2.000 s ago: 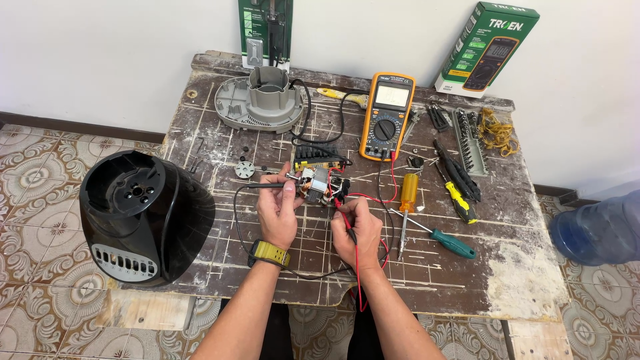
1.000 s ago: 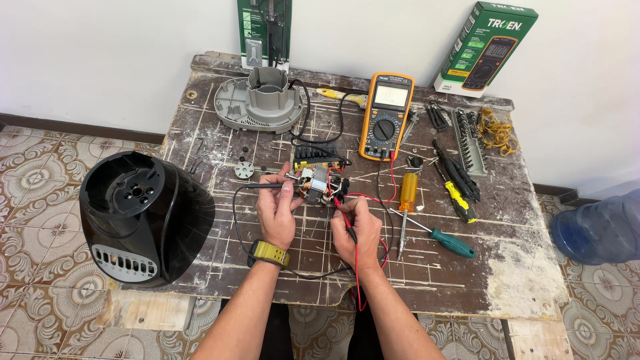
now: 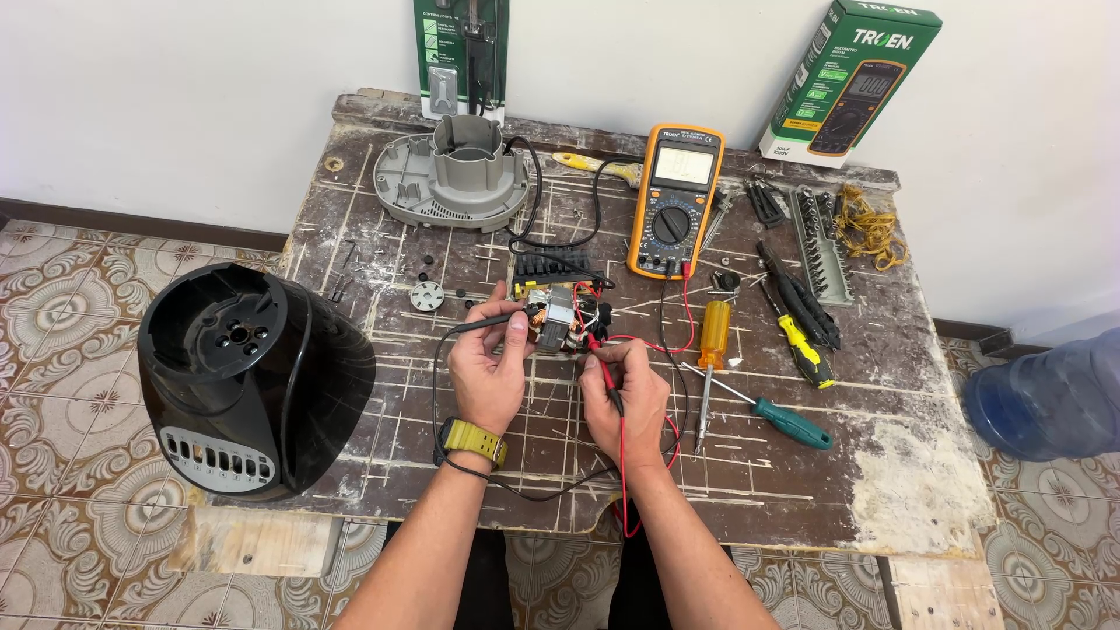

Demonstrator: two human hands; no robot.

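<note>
My left hand (image 3: 490, 363) holds the black test probe (image 3: 479, 324) against the left side of a small electric motor (image 3: 553, 319) with copper windings. In my right hand (image 3: 623, 394) is the red test probe (image 3: 605, 372), its tip among the wires at the motor's right side; the exact contact point is too small to tell. Both leads run to an orange digital multimeter (image 3: 676, 201) lying behind the motor, its display lit. Just behind the motor sits a black push-button switch block (image 3: 553, 265) with wires.
The black blender housing (image 3: 254, 376) stands at the left, the grey base (image 3: 455, 179) at the back. Right of my hands lie an amber-handled screwdriver (image 3: 715, 337), a teal-handled screwdriver (image 3: 792, 423), black-and-yellow pliers (image 3: 805, 350) and a bit rack (image 3: 821, 249). A multimeter box (image 3: 849, 83) stands behind.
</note>
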